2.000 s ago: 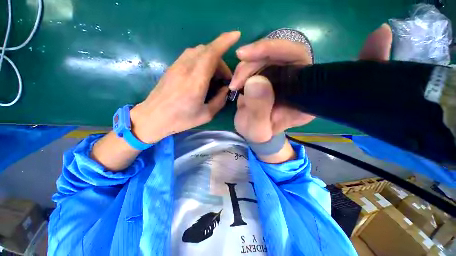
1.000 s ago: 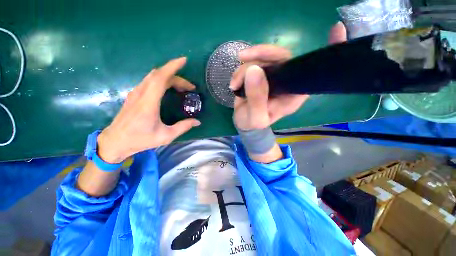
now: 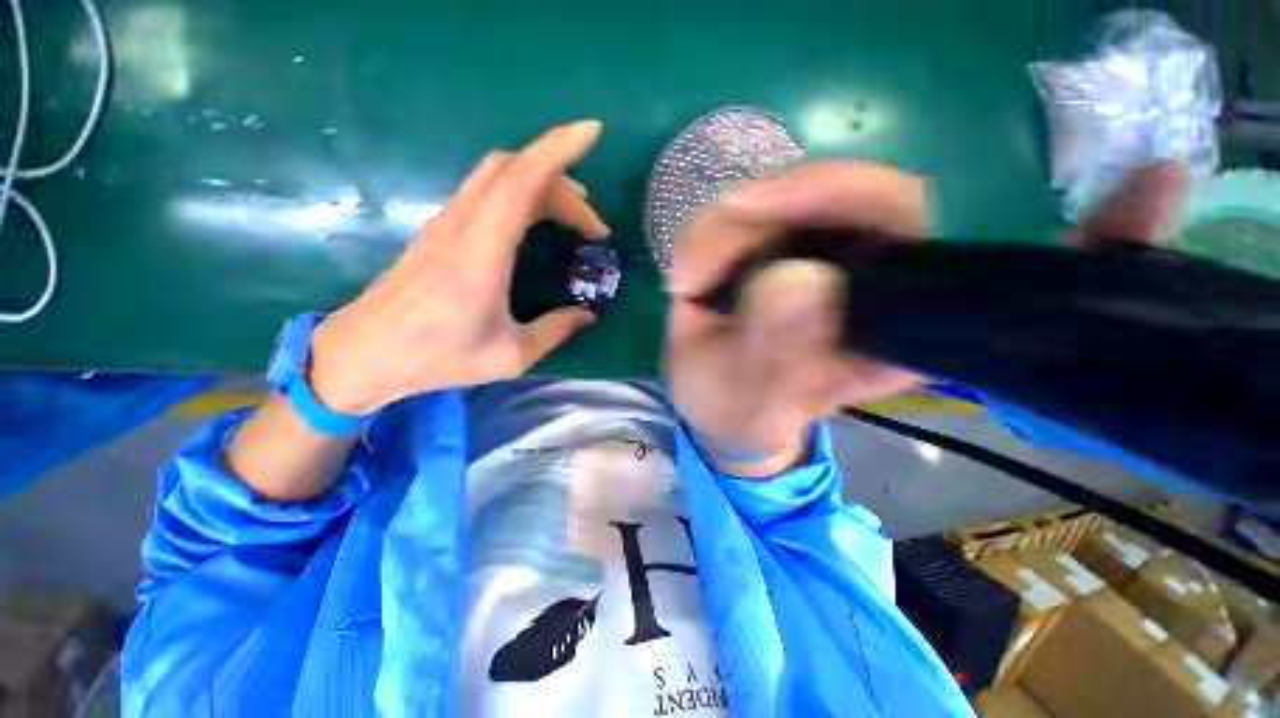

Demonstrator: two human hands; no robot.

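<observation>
My left hand (image 3: pixel 442 274) holds a small black electronic unit (image 3: pixel 594 276) between thumb and a fingertip at its edges, its shiny purple-silver face showing; the index finger is extended clear of it. My right hand (image 3: pixel 772 302), blurred, is closed around the narrow front of the black electric screwdriver (image 3: pixel 1039 316), whose body runs off the right edge. The bit is not distinguishable. The hand is right of the unit, apart from it. The round screw dish (image 3: pixel 716 161) lies just beyond my right hand, which hides part of it.
A crumpled clear plastic bag (image 3: pixel 1130 112) lies at the far right of the green bench mat (image 3: pixel 421 84). Part of a pale green fan grille (image 3: pixel 1242 211) shows at the right. White cable (image 3: pixel 98 98) loops at left. A black cable (image 3: pixel 1039 470) crosses above cardboard boxes (image 3: pixel 1137 645).
From two seconds ago, the hands have moved apart and the unit's face has come into view. Since one second ago, the screwdriver's rear has swung towards my body. The camera view has also shifted.
</observation>
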